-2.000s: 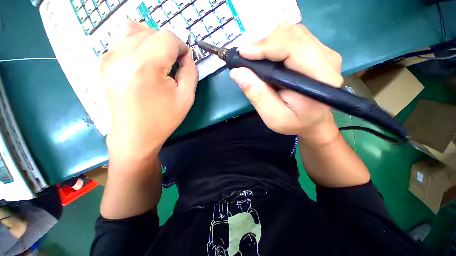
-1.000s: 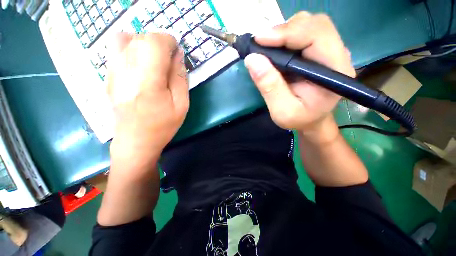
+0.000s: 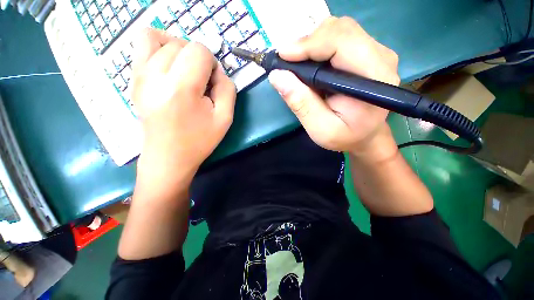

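My right hand [image 3: 345, 88] holds a black soldering iron [image 3: 369, 91] like a pen. Its metal tip touches or hovers just over the lower right part of a green-edged PCB panel [image 3: 202, 20]; contact cannot be told. My left hand [image 3: 181, 96] is a closed fist over the panel, its fingertips close to the iron tip. A thin strand of solder wire [image 3: 32, 77] runs off to the left from behind this hand. What the left fingertips pinch is mostly hidden. The panel lies in a white tray [image 3: 105, 126], with a second panel [image 3: 111, 20] at its upper left.
The tray rests on a dark green-blue bench [image 3: 76, 167]. Stacked white trays [image 3: 26, 193] stand at the left edge. Cables [image 3: 468, 69] lie at the right. Cardboard boxes [image 3: 506, 143] and a red stool [image 3: 93, 233] stand below. Another person's hand [image 3: 20, 272] shows at the lower left.
The iron tip has moved down and slightly left on the panel, towards my left fingertips. My left hand has shifted slightly right. Both hands keep their grips.
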